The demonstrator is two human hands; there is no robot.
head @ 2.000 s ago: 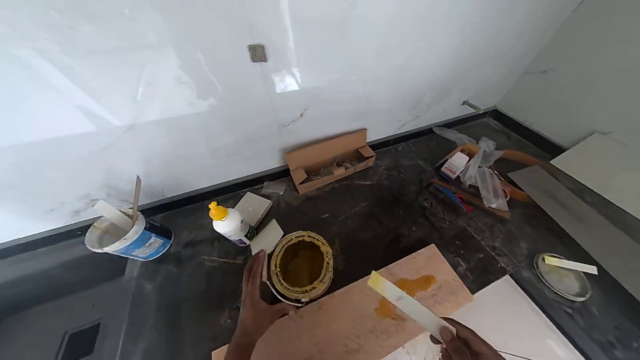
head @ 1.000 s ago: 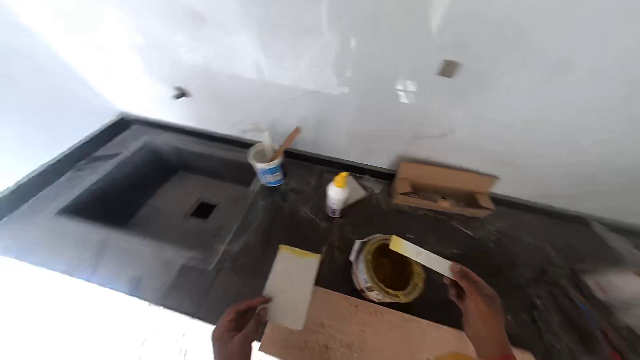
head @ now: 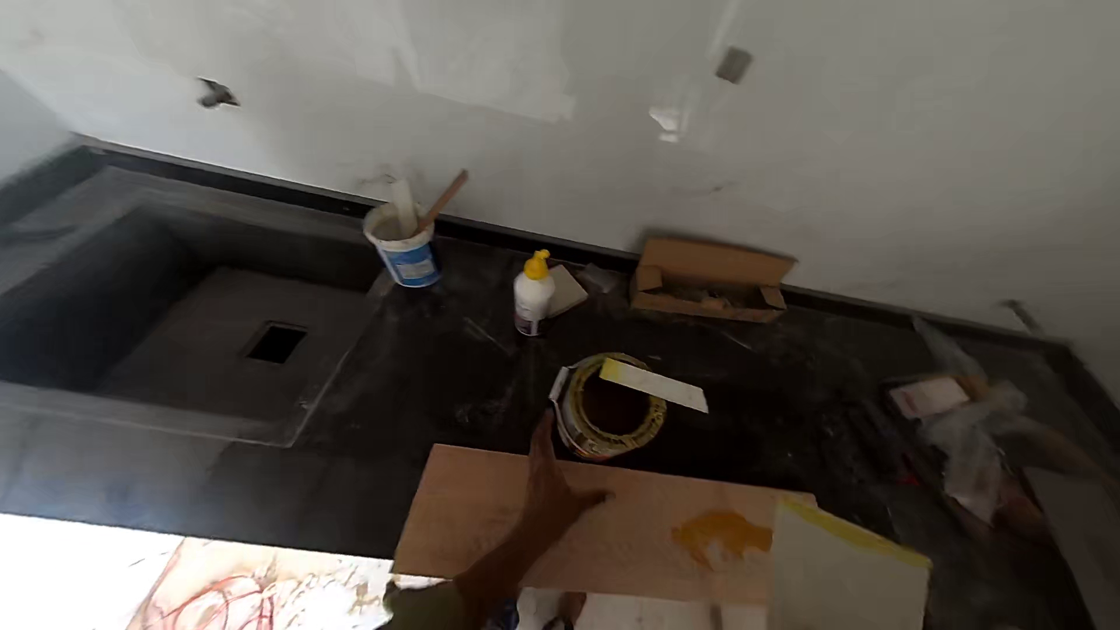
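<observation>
My left hand [head: 556, 494], fingers apart and holding nothing, is over a light wooden board [head: 477, 499], its fingertips at the near left side of an open tin [head: 582, 429]. A narrow white strip with a yellow end [head: 661, 387] lies across the tin's rim. At the lower right, a wide pale sheet with a yellow-smeared edge [head: 844, 573] overlaps the board, beside an orange-yellow smear [head: 722, 535]. What supports the sheet is not visible. My right hand is out of view. Behind the tin stands a white bottle with a yellow cap [head: 533, 293].
A sunken dark basin [head: 232, 306] is at the left. A white and blue bucket [head: 407, 254] holding a stick, and an open cardboard box [head: 709, 302], stand near the wall. Plastic wrapping [head: 971, 446] and blurred items lie at the right. A person's foot may show below the board.
The narrow strip, held in my right hand a second ago, now lies on the tin. My left hand has let go of the wide sheet and is at the tin. My right hand has left the view.
</observation>
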